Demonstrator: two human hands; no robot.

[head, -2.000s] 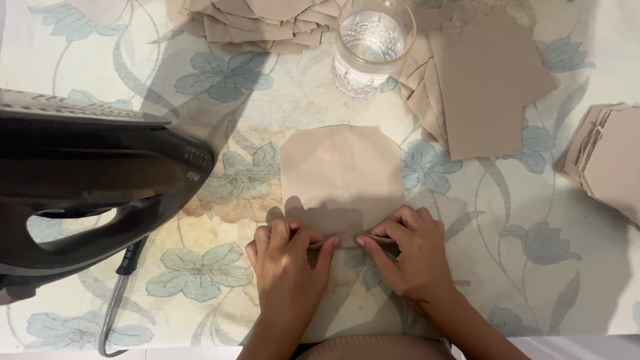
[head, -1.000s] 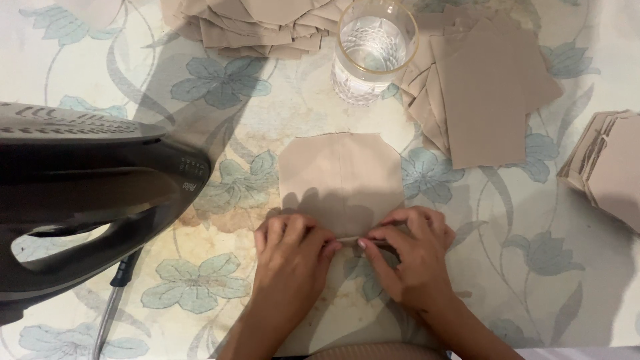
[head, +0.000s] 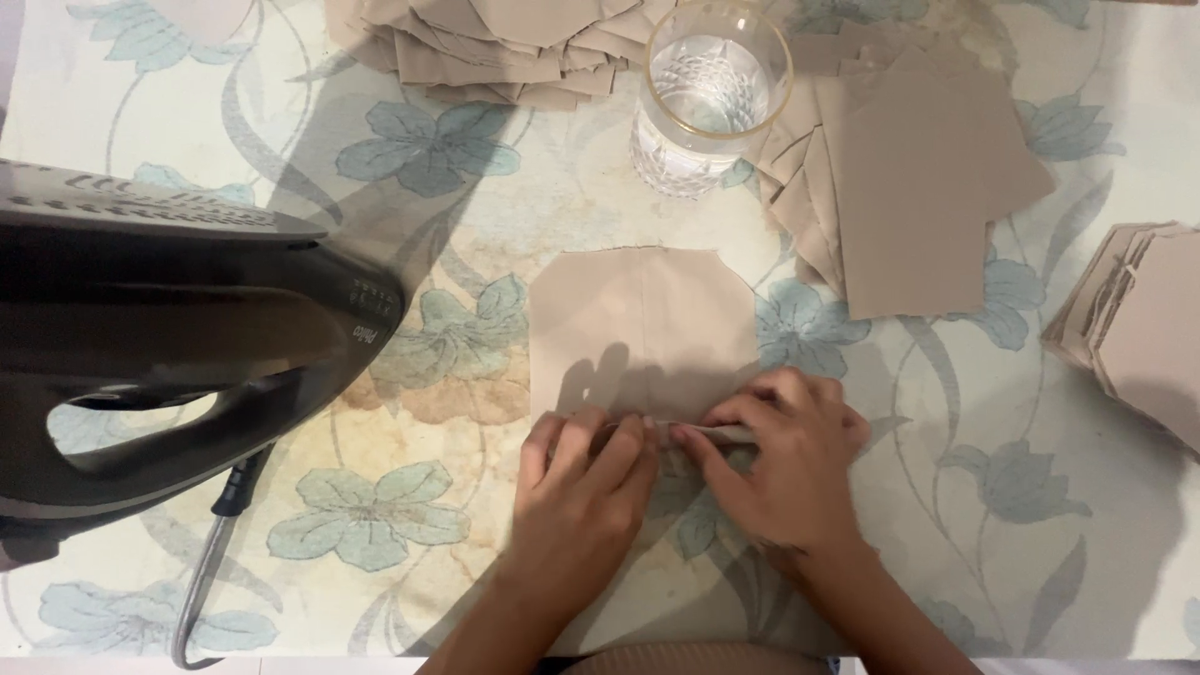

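Note:
A beige fabric piece (head: pixel 642 319) with cut upper corners and a faint centre crease lies flat on the flowered cloth. Along its near edge, my left hand (head: pixel 591 478) presses with bent fingers, the fingertips close to the middle. My right hand (head: pixel 787 450) pinches a narrow fold of the same edge between thumb and fingers, just right of the middle. The fingertips of both hands are close together. A black clothes iron (head: pixel 178 347) rests at the left, its soleplate turned toward the far side, apart from the fabric.
A glass of water (head: pixel 708 103) stands beyond the fabric. Loose beige fabric pieces (head: pixel 506 47) lie at the far side, more pieces (head: pixel 919 187) right of the glass, and a neat stack (head: pixel 1153 319) at the right edge. The iron's cord (head: pixel 202 581) runs toward the near edge.
My left fingers have shifted from the fold's left part to lie over the edge near its middle. My right hand still pinches the edge.

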